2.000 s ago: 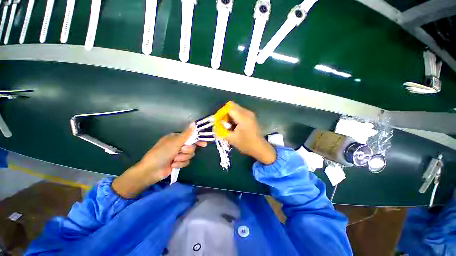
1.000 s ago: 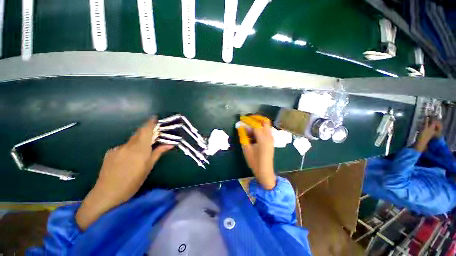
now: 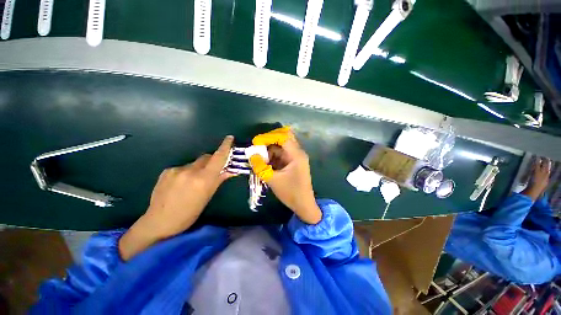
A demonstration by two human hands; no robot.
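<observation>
My left hand holds a small bunch of white-strapped watches side by side, with the straps pointing right. My right hand, with orange-yellow finger cots, pinches a small white wipe against the straps at the bunch's right side. The lower ends of the bunch hang below the right fingertips. My fingers hide part of the bunch. White wipes lie on the bench to the right, beside a bottle with a brownish label lying on its side.
A bent watch stands on edge at left. Clear plastic lies behind the bottle. White watches lie in a row beyond the pale rail. Another person's blue sleeve is at right, near an open cardboard box.
A second ago my right hand was away from the bunch, with a loose white wipe between; now it pinches a wipe on the straps. The view has also shifted.
</observation>
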